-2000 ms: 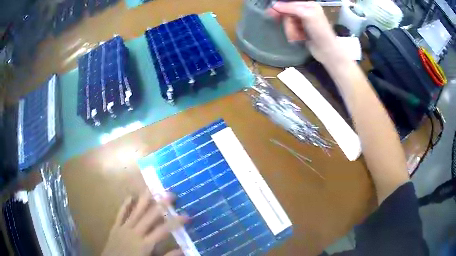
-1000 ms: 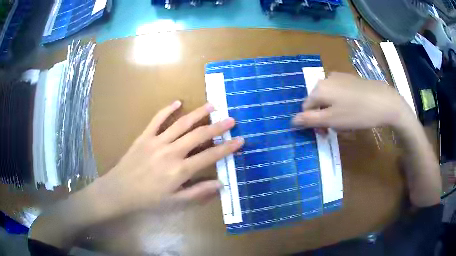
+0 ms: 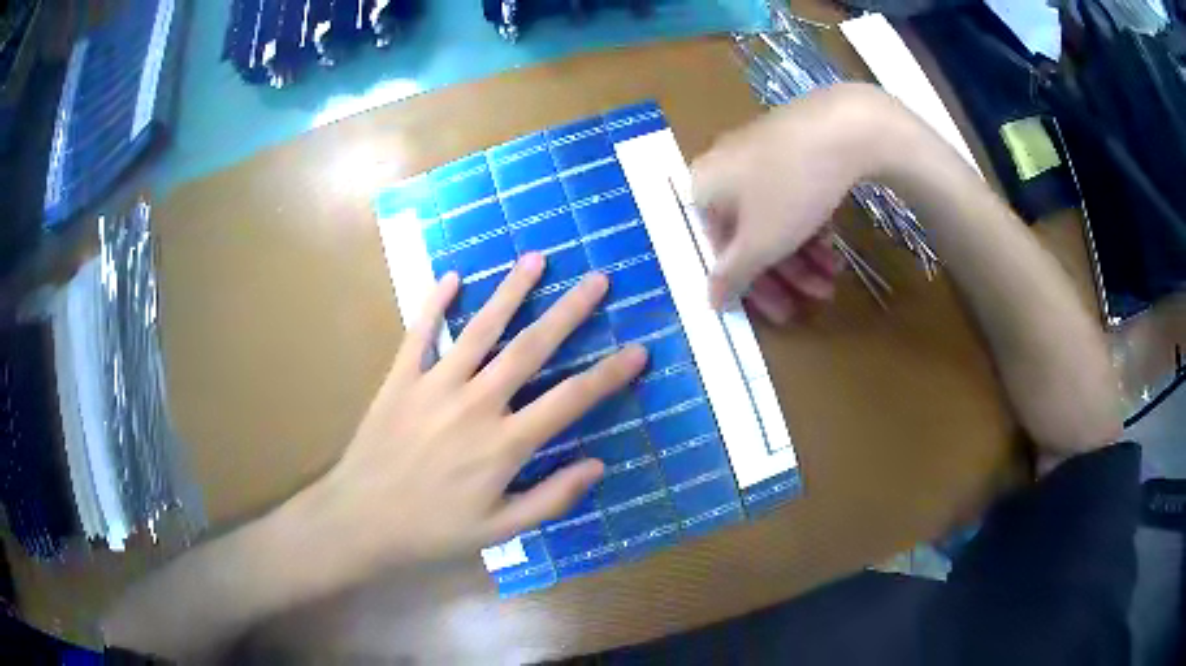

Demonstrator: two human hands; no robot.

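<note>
A bright blue cell sheet (image 3: 585,208) with thin silver lines lies flat on the brown tabletop, slightly turned. A white strip (image 3: 722,351) with a thin dark line along it lies on its right edge. Another white strip (image 3: 406,254) lies along its left edge, mostly hidden under my left hand. My left hand (image 3: 475,403) lies flat on the sheet with its fingers spread, holding nothing. My right hand (image 3: 780,195) is at the right strip's outer edge with its fingers curled in. Whether anything is between those fingers is hidden.
A ribbon bundle (image 3: 793,65) lies behind my right forearm, near a long white piece (image 3: 910,85). Another ribbon bundle (image 3: 130,377), white strips (image 3: 89,390) and a dark pile (image 3: 33,416) are at far left. Dark cell stacks (image 3: 312,33) stand on the green mat (image 3: 449,46).
My left hand has moved from the left strip further onto the sheet. My right hand has shifted to the right strip's outer edge. The view has turned, so the sheet appears further left and tilted.
</note>
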